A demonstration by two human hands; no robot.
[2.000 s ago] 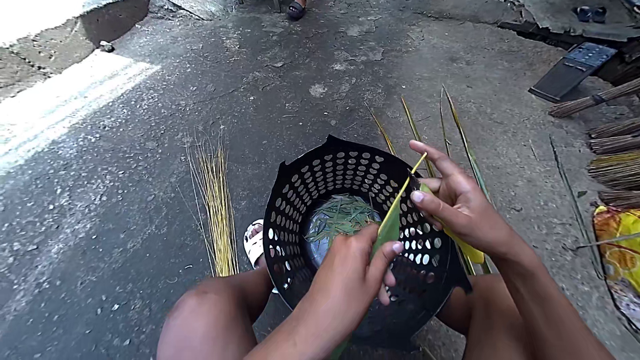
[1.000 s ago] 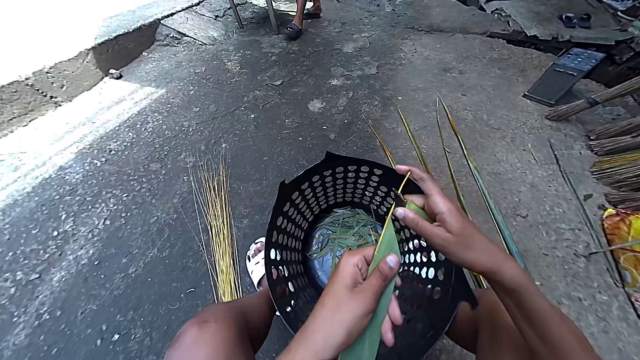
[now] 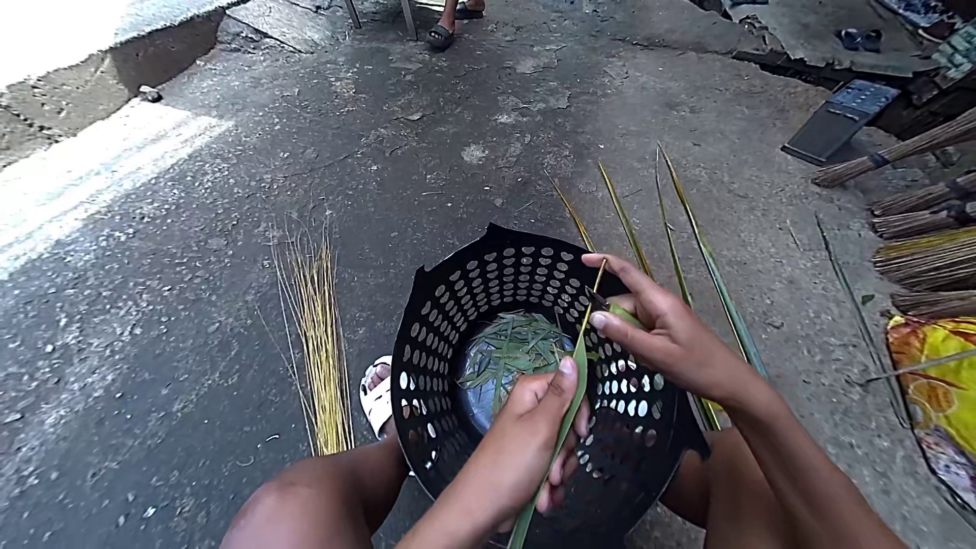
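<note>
A long green palm leaflet (image 3: 570,408) crosses the black perforated plastic basket (image 3: 526,263) between my knees. My left hand (image 3: 534,427) grips the leaflet midway. Near the leaflet's thin yellowish end, my right hand (image 3: 656,320) holds a small knife (image 3: 619,311) with a green handle, its short dark blade against the strip. Cut green leaf pieces (image 3: 515,351) lie at the basket's bottom. Several long leaflets (image 3: 709,263) rest beyond the basket's right side. On the ground to the left is a bunch of thin yellow midribs (image 3: 324,358).
Bundled stick brooms (image 3: 926,206) lie along the right edge, above a yellow patterned cloth or bag (image 3: 942,374). A dark board-like object (image 3: 841,122) is at the upper right. Another person's sandalled foot (image 3: 441,34) shows at the top, near thin legs of furniture (image 3: 409,19). A concrete ledge (image 3: 114,80) runs at upper left.
Two seconds ago the leaflet lay more slanted between my hands, with less of its green blade showing below my left hand. My right hand keeps the knife near its thin end.
</note>
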